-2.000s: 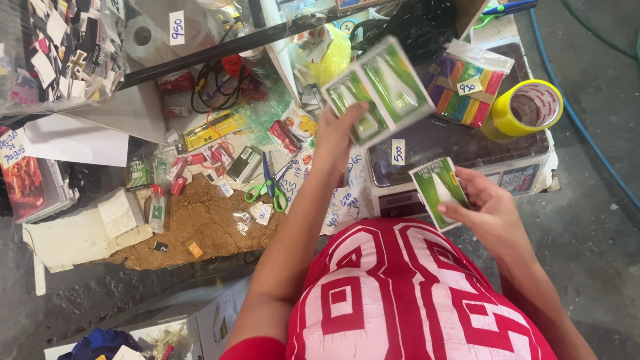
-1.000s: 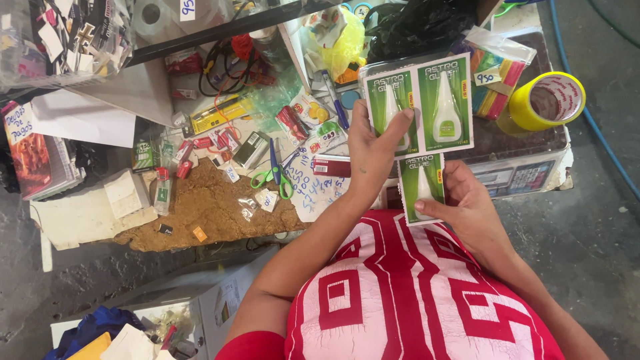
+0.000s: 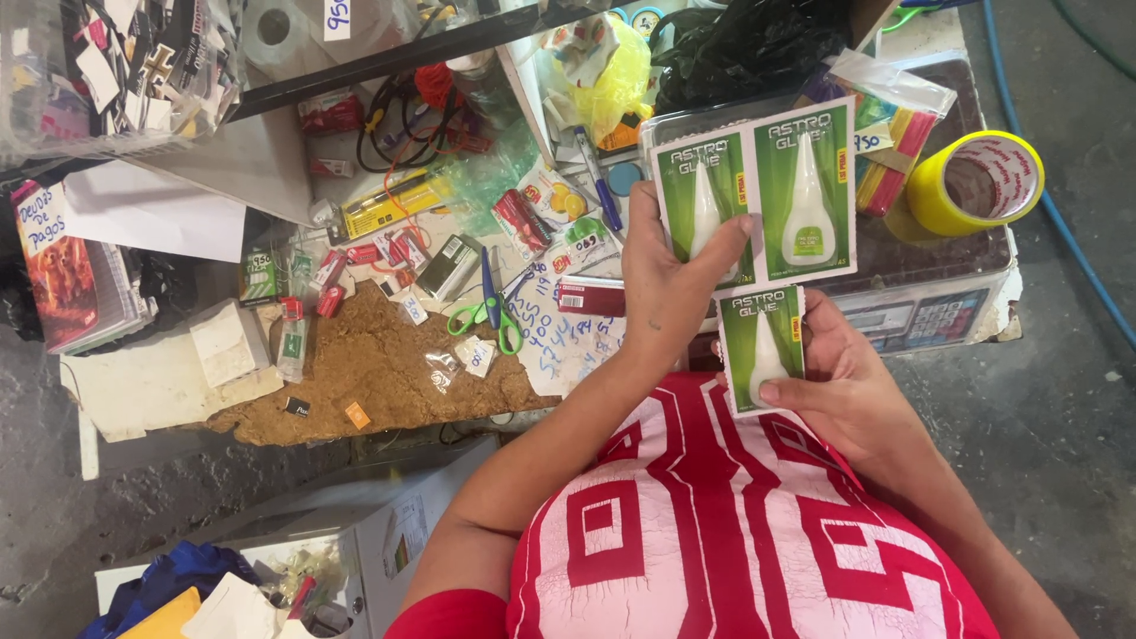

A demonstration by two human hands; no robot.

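My left hand point(image 3: 679, 275) grips a pair of joined green glue cards point(image 3: 806, 191), each with a white glue bottle on it, thumb on the front of the left card. Just below, my right hand point(image 3: 834, 364) pinches a smaller single glue card point(image 3: 761, 355) by its lower right part, thumb on its face. The single card's top edge lies against or very near the bottom of the pair. Behind the cards is a scale point(image 3: 923, 306) with a keypad. A bundle of coloured sticks point(image 3: 896, 151) in a clear bag and a yellow tape roll point(image 3: 976, 182) lie on it.
Green-handled scissors point(image 3: 488, 311), a blue marker point(image 3: 599, 177), small packets and price tags cover the worn bench point(image 3: 355, 373) on the left. A notebook point(image 3: 75, 266) lies at far left. A clear bin point(image 3: 160, 80) and a black shelf edge point(image 3: 382, 53) stand above.
My right hand has brought the single card up to the lower edge of the pair, which was apart from it two seconds ago. Since one second ago, little has changed.
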